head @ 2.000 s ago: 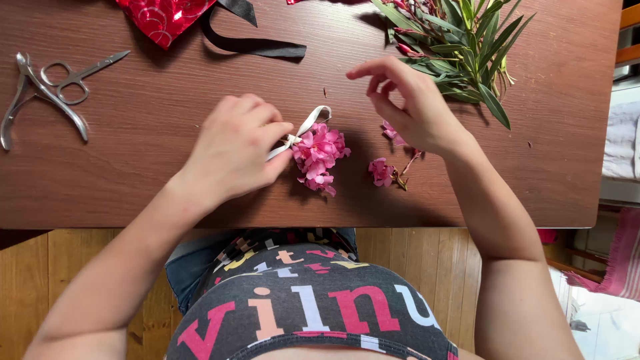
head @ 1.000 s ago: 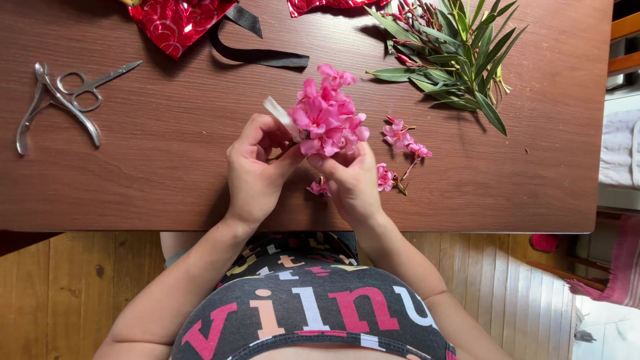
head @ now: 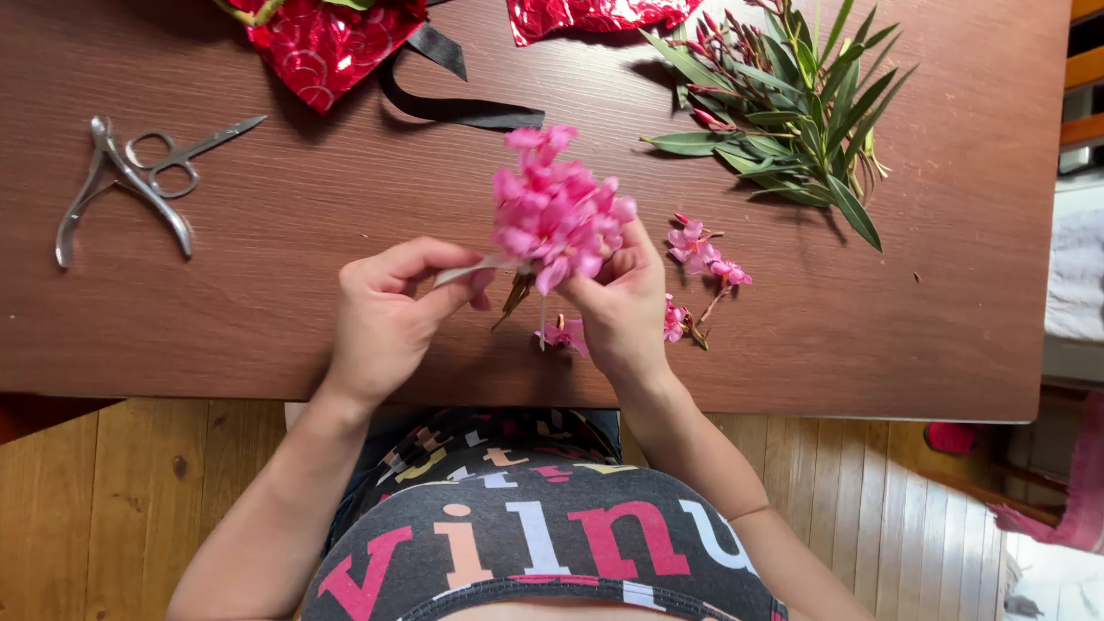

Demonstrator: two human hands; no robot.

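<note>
A bunch of pink oleander blossoms (head: 561,207) is up off the table between my hands, its thin brown stems pointing down to the left. My right hand (head: 625,302) grips the bunch from the right and below, fingers partly hidden by petals. Between the fingertips of my left hand (head: 397,306) is a white ribbon (head: 473,269) that runs to the base of the blossoms. A narrow white end hangs under the flowers. Loose pink blossoms (head: 694,247) lie to the right of my right hand, and another blossom (head: 565,335) lies just below the bunch.
Metal nippers (head: 125,185) and small scissors (head: 177,161) lie at the left of the brown table (head: 259,319). Red foil wrapping (head: 332,52) and a black ribbon (head: 457,110) are at the back. Leafy oleander sprigs (head: 802,121) lie at the back right, with more red foil (head: 595,17) beside them.
The bunch, low by my left hand two seconds ago, is now raised and in my right hand. My right hand has come in from the right; my left hand now pulls the white ribbon out leftward.
</note>
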